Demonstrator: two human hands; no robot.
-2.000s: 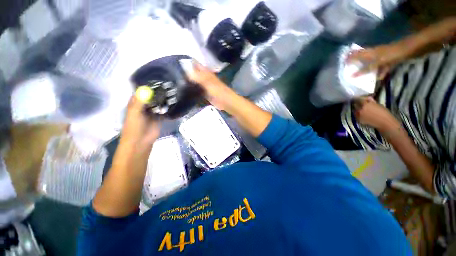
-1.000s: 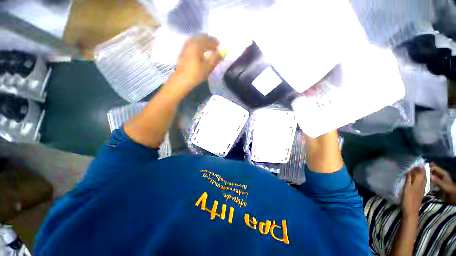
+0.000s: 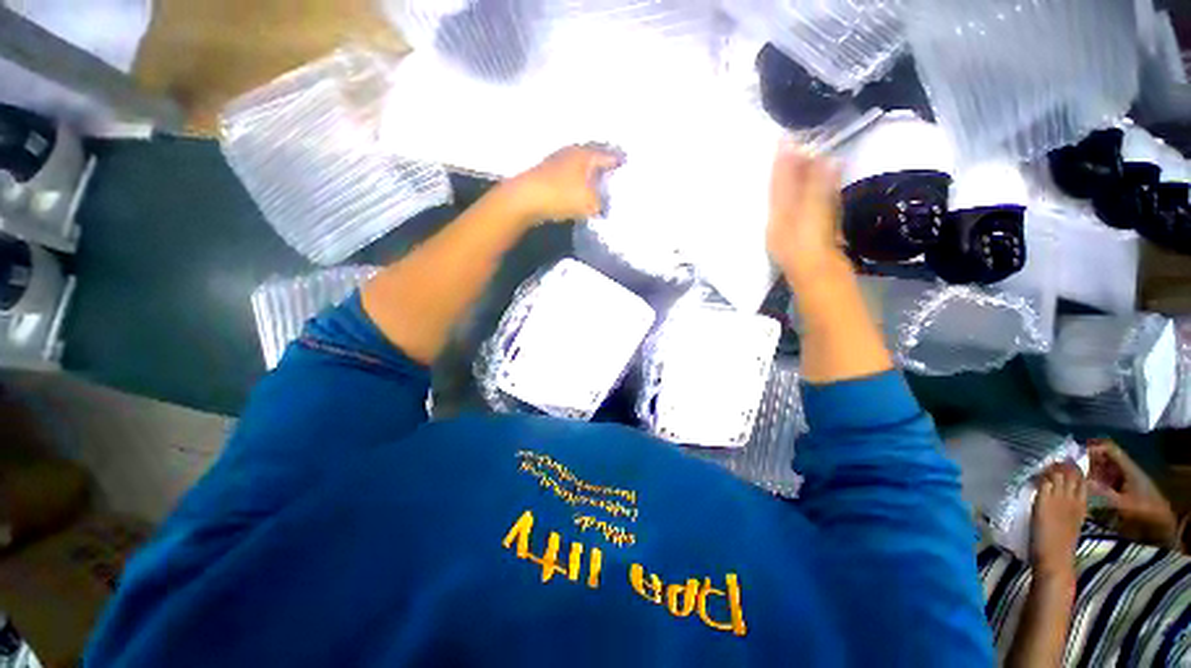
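Note:
My left hand [image 3: 568,183] is bent at the left edge of a washed-out white area, its fingertips lost in the glare. My right hand [image 3: 803,215] is upright and blurred on the other side. Between them lies a glaring white shape with a clear, bubbly bag edge [image 3: 636,256] at its lower left; glare hides what it holds and whether my hands grip it. Two bagged cameras, a left one [image 3: 575,339] and a right one [image 3: 714,372], show white flat ends just in front of me.
Dome cameras [image 3: 896,196] with black fronts stand right of my right hand, near an open clear bag [image 3: 973,329]. Flat air bags [image 3: 333,157] lie left. Racked cameras [image 3: 33,281] are far left. Another person's hands [image 3: 1061,502] hold a bag lower right.
The dark camera with a white label and the large white piece over my right hand no longer show. My right hand is now visible. My left hand has moved slightly right and down.

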